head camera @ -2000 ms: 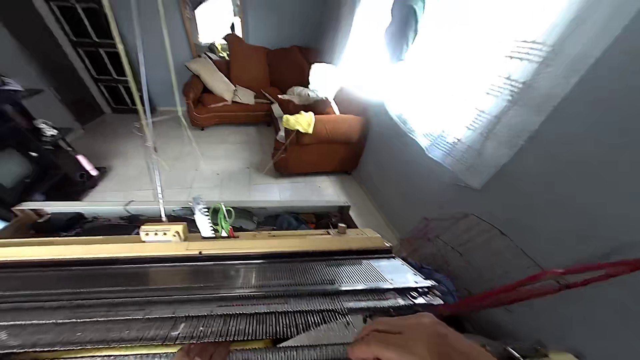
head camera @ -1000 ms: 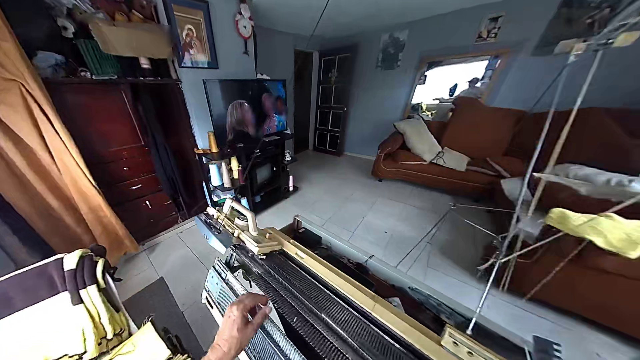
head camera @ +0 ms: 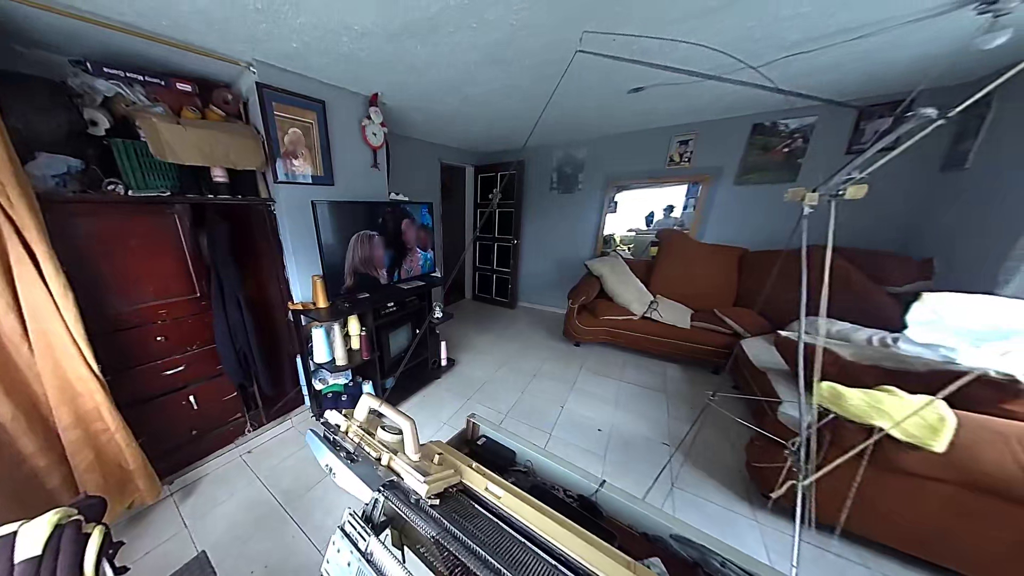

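Note:
Neither of my hands shows in the head view now. A knitting machine with long needle beds point(head camera: 488, 520) runs from the lower middle toward the bottom edge. Its cream carriage point(head camera: 400, 452), with an arched handle, sits at the far left end of the beds. Metal yarn guide rods point(head camera: 816, 320) rise on the right, with small cream clips near their top. Striped dark and pale yellow knitted fabric point(head camera: 56, 536) lies at the lower left corner.
A long trough point(head camera: 600, 496) holding dark items borders the machine. Beyond the tiled floor stand a television point(head camera: 374, 244) on a black stand with yarn cones, a dark red wardrobe point(head camera: 128, 320), and an orange-brown sofa point(head camera: 664, 320). A yellow cloth point(head camera: 888, 412) lies on the seating at right.
The view has swung up and to the left. Two hands showed at the needle beds two seconds ago and one hand one second ago; now both are out of view.

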